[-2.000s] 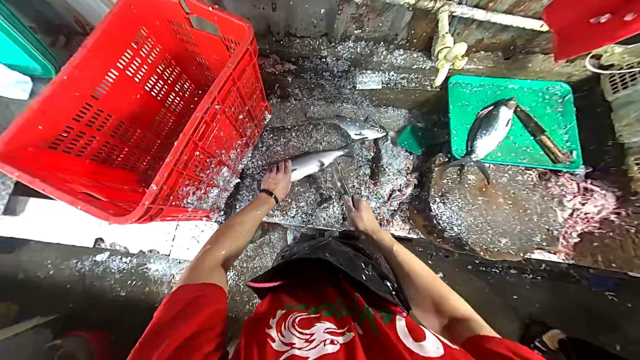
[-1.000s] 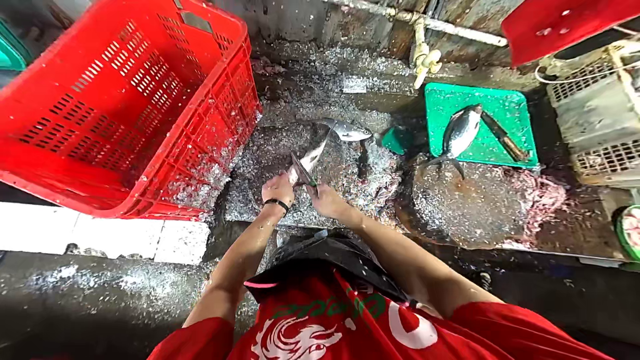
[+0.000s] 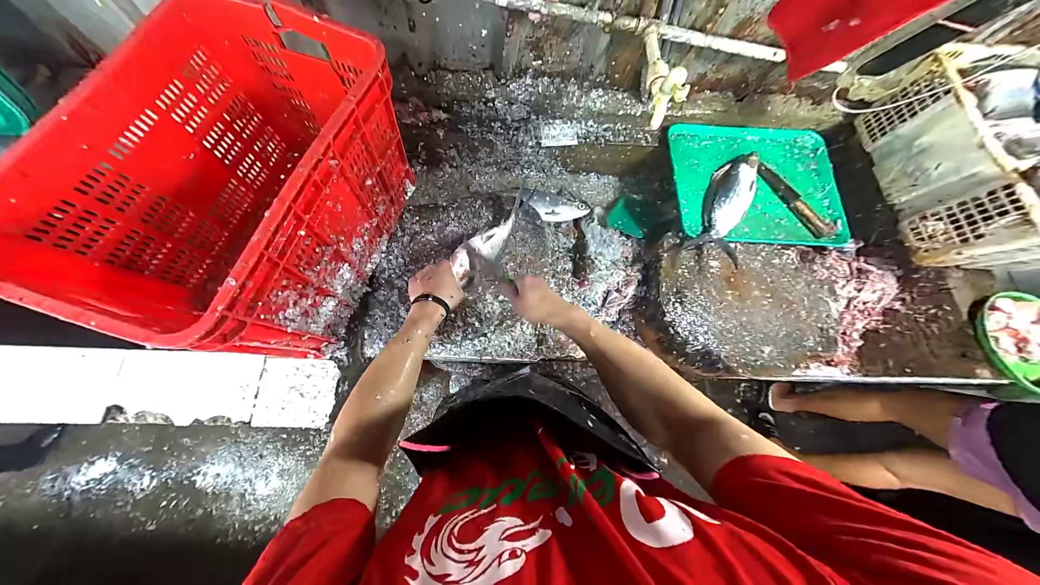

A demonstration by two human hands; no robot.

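Observation:
My left hand [image 3: 436, 283], with a black band at the wrist, grips one end of a silvery fish [image 3: 492, 242] on the scale-strewn work surface. A knife [image 3: 486, 266] with a greenish handle is in my right hand [image 3: 536, 299], its blurred blade against the fish near my left fingers. The fish's tail points up and away from me. Just beyond it lies another whole fish [image 3: 559, 208], its head to the right.
A red plastic crate [image 3: 301, 187] stands at the left. Rightward, a green tray [image 3: 792, 146] holds a fish [image 3: 731, 195] and a knife [image 3: 796, 199]. Fish scraps [image 3: 865, 301] lie below it. A tap [image 3: 668, 85] juts from the back wall. A person's legs [image 3: 894, 447] show at the lower right.
Two seconds ago the gripped fish lay nearly level; now it is angled with its tail away from me. My right hand and knife have moved left to the fish. A person's legs have appeared at the right.

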